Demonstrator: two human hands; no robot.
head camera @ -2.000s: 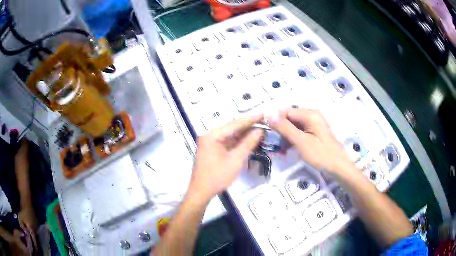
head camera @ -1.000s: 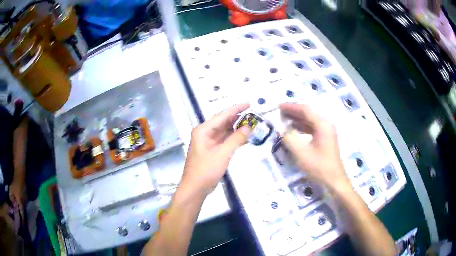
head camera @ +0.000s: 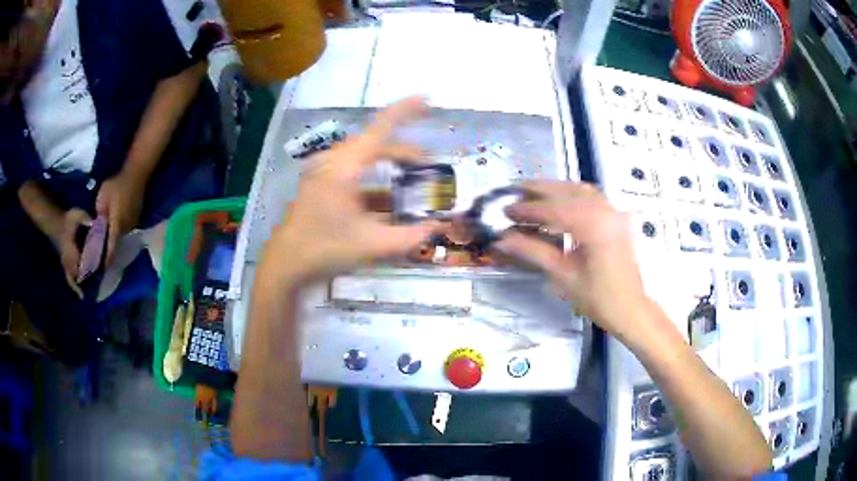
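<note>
My left hand (head camera: 343, 202), blurred, is over the press plate and holds an open watch body (head camera: 432, 191) with gold and white inside. My right hand (head camera: 578, 246) holds a second rounded piece (head camera: 495, 211) with a dark rim and a pale middle, close to the first; it looks like another watch body. Below both, an orange press fixture (head camera: 456, 254) shows in part; the hands hide the rest. The grey press base plate (head camera: 531, 141) lies under them.
Press head (head camera: 277, 38) at upper left. Red emergency stop (head camera: 464, 368) and small buttons at the press front. White blister tray (head camera: 728, 254) at right, with a dark-tailed part (head camera: 702, 319). Orange-red fan (head camera: 738, 39) behind. Green basket (head camera: 174, 282) and seated person (head camera: 103, 122) at left.
The view has swung left to the press. Both hands have moved from above the tray to above the press plate. My right hand now holds a dark-rimmed piece.
</note>
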